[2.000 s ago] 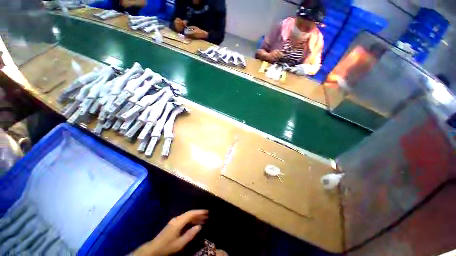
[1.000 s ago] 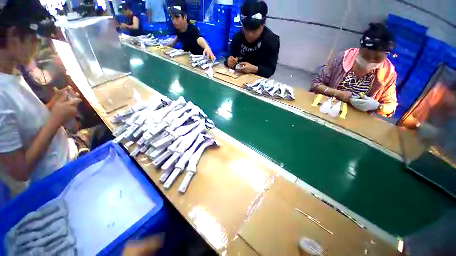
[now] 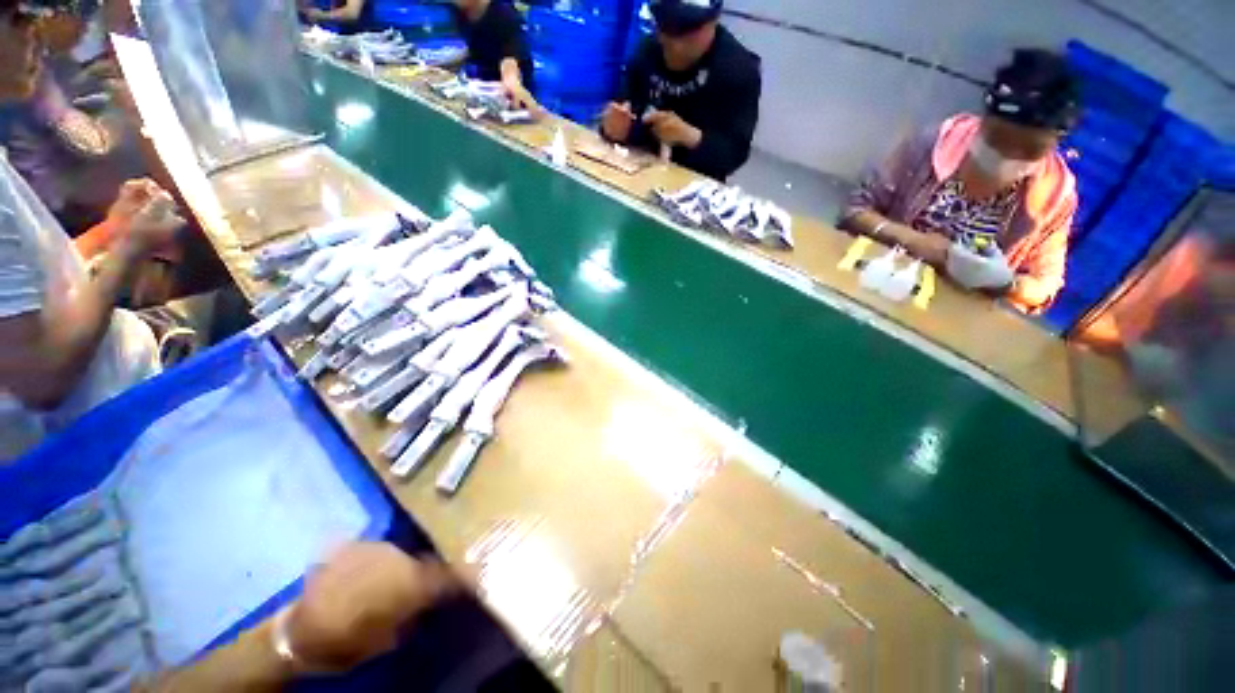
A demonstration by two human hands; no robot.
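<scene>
A heap of pale grey limb parts [image 3: 427, 305] lies on the bench ledge left of centre, square ends toward me and dark-tipped toed ends toward the belt. My left hand [image 3: 359, 605] is low in the picture over the near right edge of the blue crate [image 3: 325, 406]. It is blurred, with a pale band at the wrist; whether it holds anything cannot be told. More grey limbs [image 3: 68, 596] lie in rows in the crate's left part, beside white lining. My right hand is not in view.
A white glue dish [image 3: 809, 659] is on the cardboard mat [image 3: 718, 575], with a thin stick [image 3: 824, 586] nearby. The green belt [image 3: 731, 352] runs behind. Several people work across it, and a person is at the left. A clear panel stands upper left.
The view has swung left and up since the first frame, and the glue bottle has left the picture. My left hand has moved up and left, over the crate's edge.
</scene>
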